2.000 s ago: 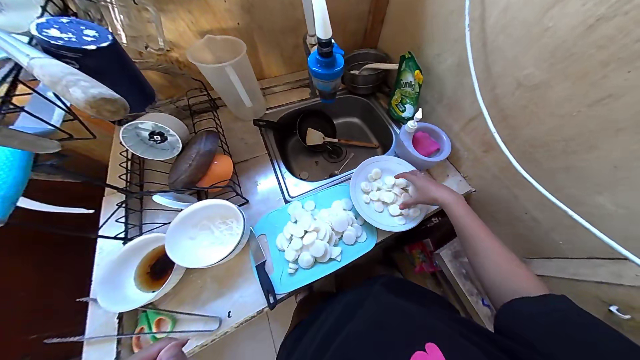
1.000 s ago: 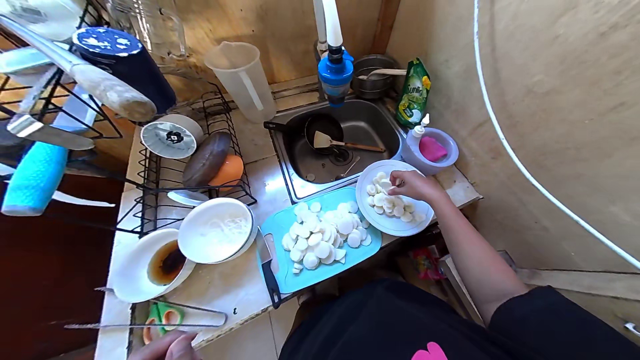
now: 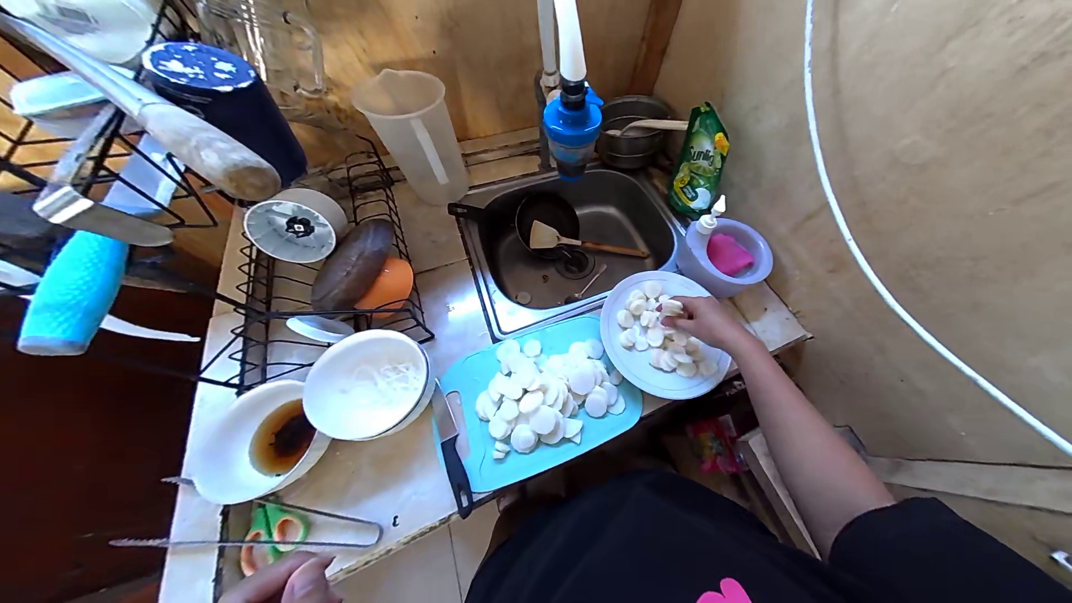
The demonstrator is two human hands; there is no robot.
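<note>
My right hand (image 3: 702, 322) is over a white plate (image 3: 712, 383), its fingertips pinching white round slices. More slices (image 3: 653, 335) lie on that plate. Beside it, a heap of white slices (image 3: 544, 394) covers much of a light blue cutting board (image 3: 494, 473). A knife with a black handle (image 3: 456, 477) rests along the board's left edge. My left hand (image 3: 293, 579) shows only in part at the bottom edge, close to metal tongs (image 3: 335, 543) and green-and-orange scissors (image 3: 270, 534); whether it touches them is unclear.
Left of the board stand white bowls (image 3: 364, 385), one bowl (image 3: 222, 452) holding dark liquid, and a black wire dish rack (image 3: 251, 335). Behind are a metal sink (image 3: 620, 209) with a pan and spatula, a plastic pitcher (image 3: 419, 142) and a lilac tub (image 3: 758, 251) with a pink sponge.
My right hand was lower over the slices at the plate's right side two seconds ago; it has since moved up toward the plate's upper part. The left hand stays near the tongs.
</note>
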